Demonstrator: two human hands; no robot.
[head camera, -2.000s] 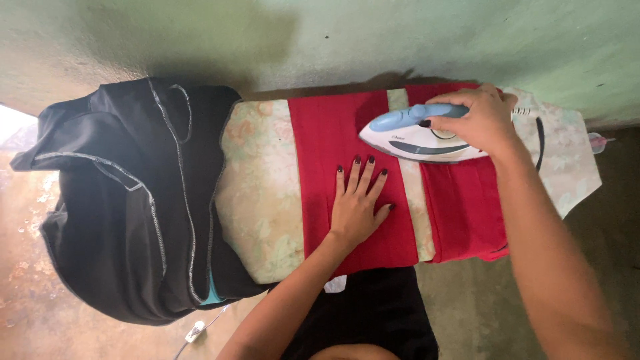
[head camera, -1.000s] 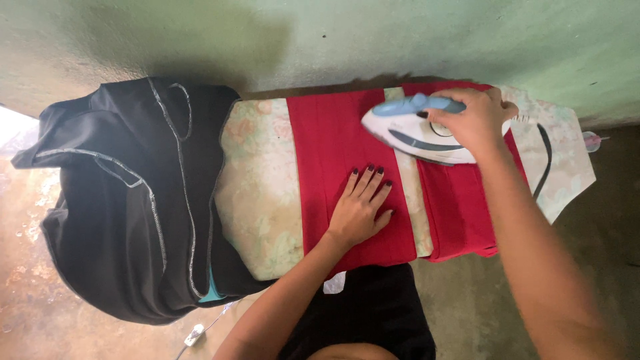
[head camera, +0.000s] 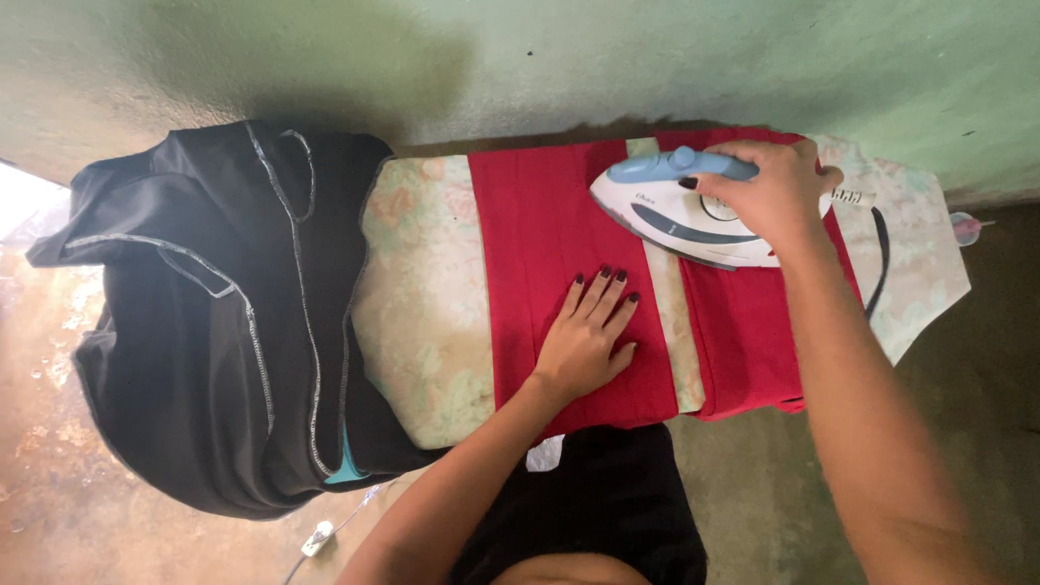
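My right hand (head camera: 768, 183) grips the blue handle of a white electric iron (head camera: 691, 213), whose tip points left. The iron lies over the upper part of the red cloth (head camera: 536, 244) and across the gap to a second, folded red cloth (head camera: 743, 341) on the right. My left hand (head camera: 587, 337) rests palm down on the left red cloth, below the iron, with its fingers apart and nothing held. Both cloths lie on a floral-covered ironing board (head camera: 426, 292). The iron's soleplate is hidden from above.
A dark garment (head camera: 187, 325) with pale stitched seams drapes over the board's left end. Behind the board stands a green wall (head camera: 585, 73). The iron's black cord (head camera: 881, 260) runs over the board's right end. A white power socket (head camera: 318, 538) with a cable lies on the floor.
Between two seconds ago and one second ago, my right hand moved the iron slightly left; it stays over the red cloth. My left hand remains flat on the cloth in about the same place.
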